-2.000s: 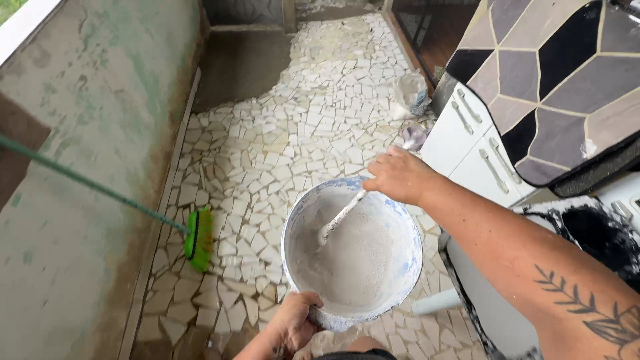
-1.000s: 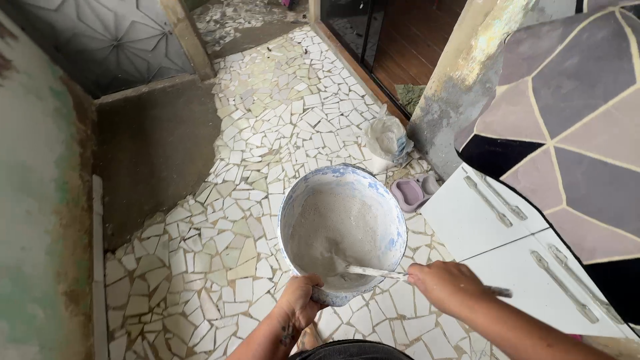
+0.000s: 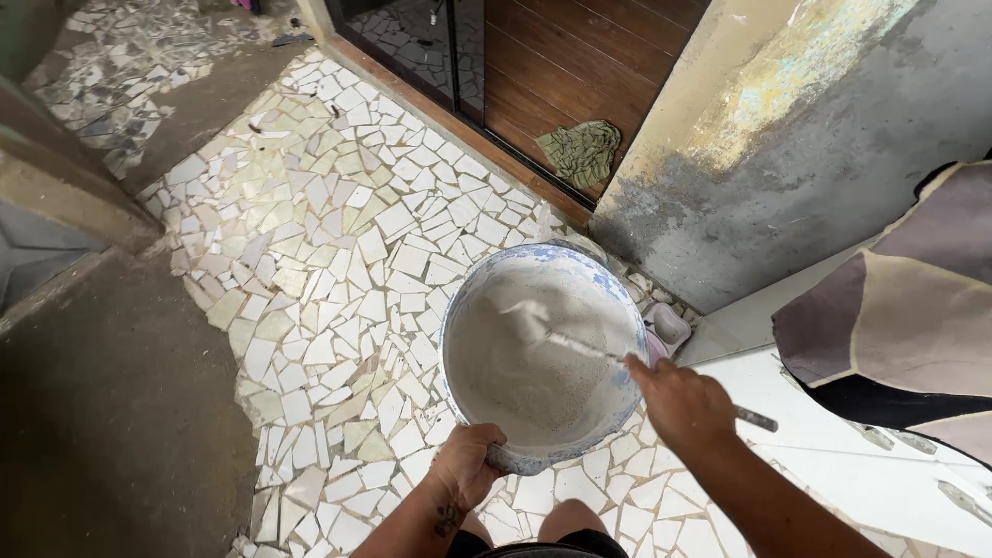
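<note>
A round basin [image 3: 542, 442] with a blue, white-smeared rim holds a grey, wet, mortar-like mix [image 3: 527, 380]. My left hand [image 3: 469, 461] grips the basin's near left edge, thumb over the rim. In my right hand [image 3: 690, 403], at the basin's right side, is a stirring stick [image 3: 585, 346]. Its pale, coated end reaches into the mix near the basin's middle, and its dark end sticks out beyond my fist. What shape the dipped end has, I cannot tell.
Broken-tile mosaic floor [image 3: 333, 333] surrounds the basin. Beyond it lies a green cloth [image 3: 581, 151] on wooden flooring by a sliding-door track. A pink-and-white dish [image 3: 666, 325] sits behind the basin's right side. White cabinets [image 3: 837, 457] and a patterned cover [image 3: 922, 318] stand at right.
My right hand still holds the stick, whose coated end has moved from the near part of the basin towards its middle. The view has swung right, bringing the doorway and cloth into fuller sight.
</note>
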